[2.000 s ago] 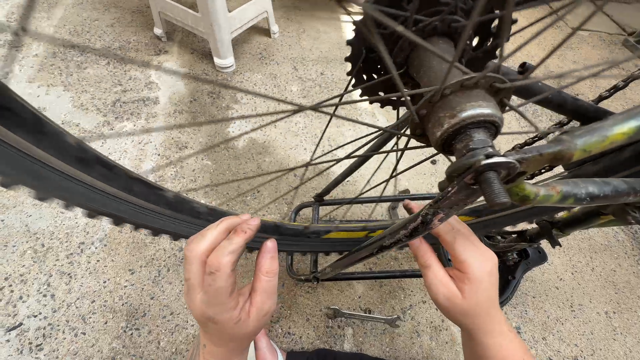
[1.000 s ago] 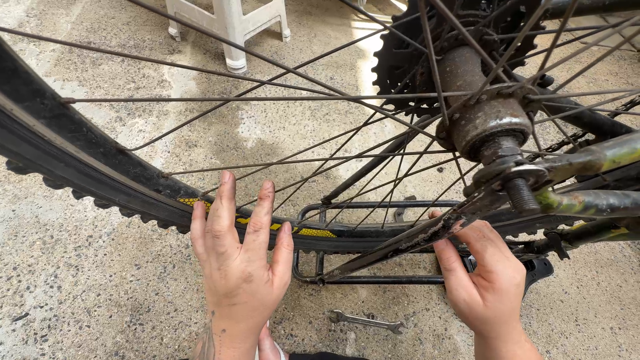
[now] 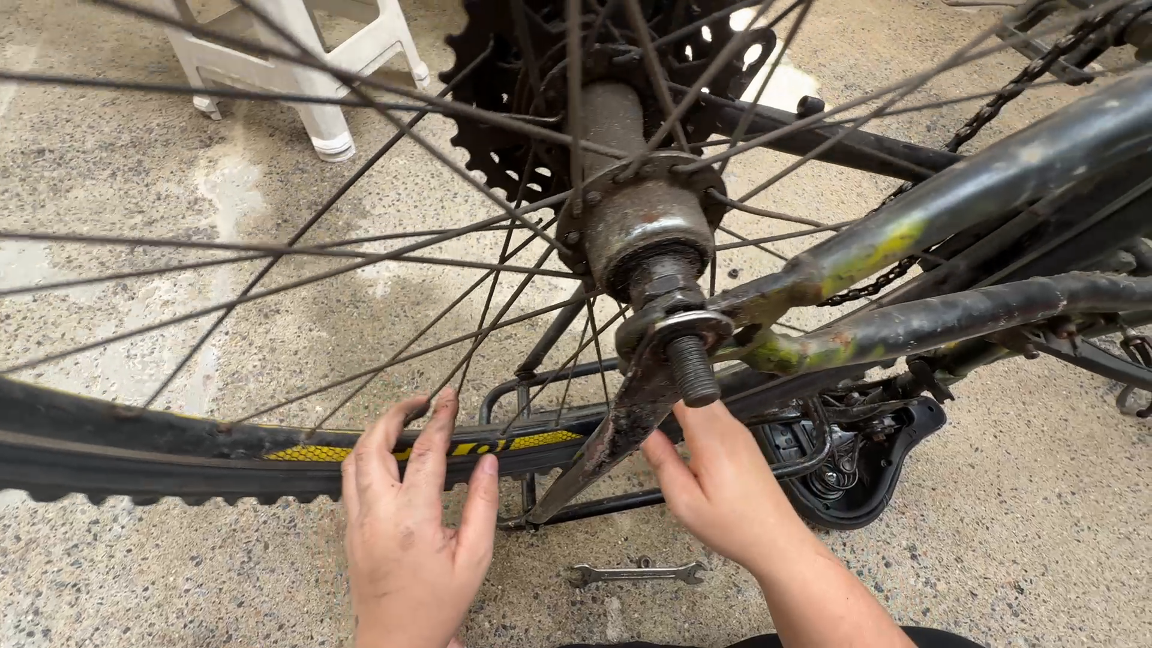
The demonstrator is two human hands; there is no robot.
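Observation:
A bicycle wheel's black rim with yellow markings and its knobby tyre cross the lower left and middle. My left hand lies against the rim and tyre, fingers spread, fingertips among the spokes. Right of it, my right hand is beside the rack stay, below the threaded axle end; its fingertips are hidden behind the stay, so its hold cannot be told. Above are the rusty hub, the washer on the axle, and the dark sprockets. The frame tubes run to the right.
An open-ended wrench lies on the speckled concrete floor below the rack. A black saddle rests at the lower right. The white plastic stool stands upper left, and the chain runs at the upper right.
The wheel has turned: the rim's yellow markings and the spokes show in different places. My left hand has stayed by the rim and my right hand near the stay. The view has moved closer to the hub.

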